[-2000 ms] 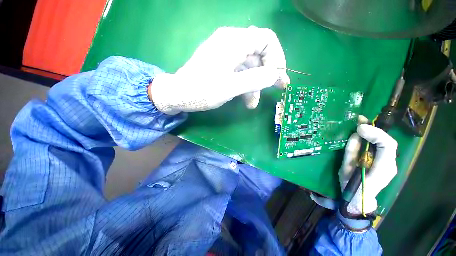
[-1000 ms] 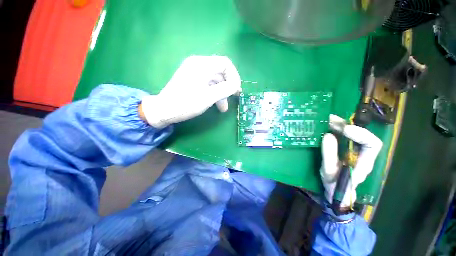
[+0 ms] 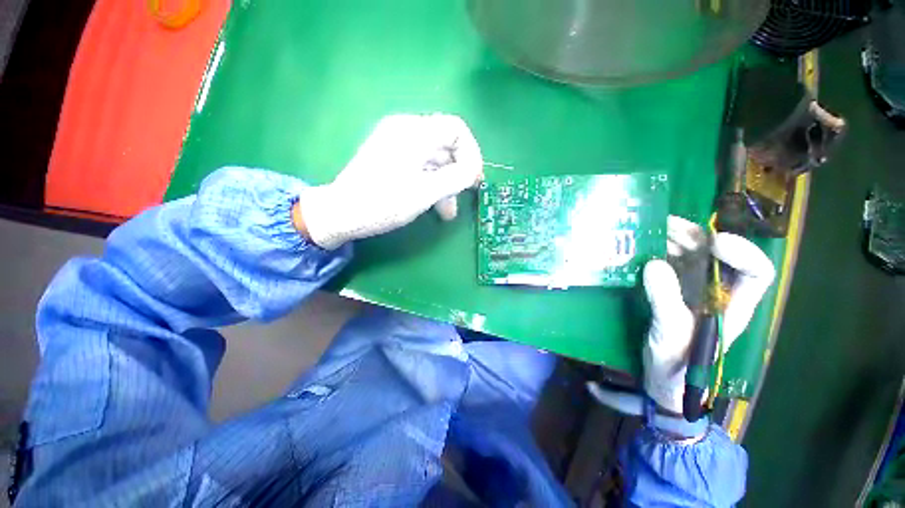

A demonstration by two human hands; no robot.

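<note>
A green circuit board [image 3: 531, 233] with a bright glare on it lies on or just above the green mat. My left hand [image 3: 402, 179], in a white glove, is at its upper left corner, fingers closed on a thin strand of solder wire [image 3: 499, 166]. Whether these fingers also touch the board is hard to tell. My right hand [image 3: 667, 317], also in a white glove, holds the dark handle of the soldering iron [image 3: 704, 349], with yellow-green wire along it. The fingertips are at the board's right edge. The iron's tip cannot be made out.
The iron stand [image 3: 769, 184] is right of my right hand. A black round grille [image 3: 806, 22] is at the top right. A large clear disc [image 3: 615, 40] hangs over the mat's top. A red-orange tray [image 3: 124, 119] is left. Boards [image 3: 885, 230] lie on the dark green belt [image 3: 839, 317].
Over two seconds the board has turned and shifted left in view, and glare now covers part of it. My left hand is lower and left in view. The right hand still holds the iron.
</note>
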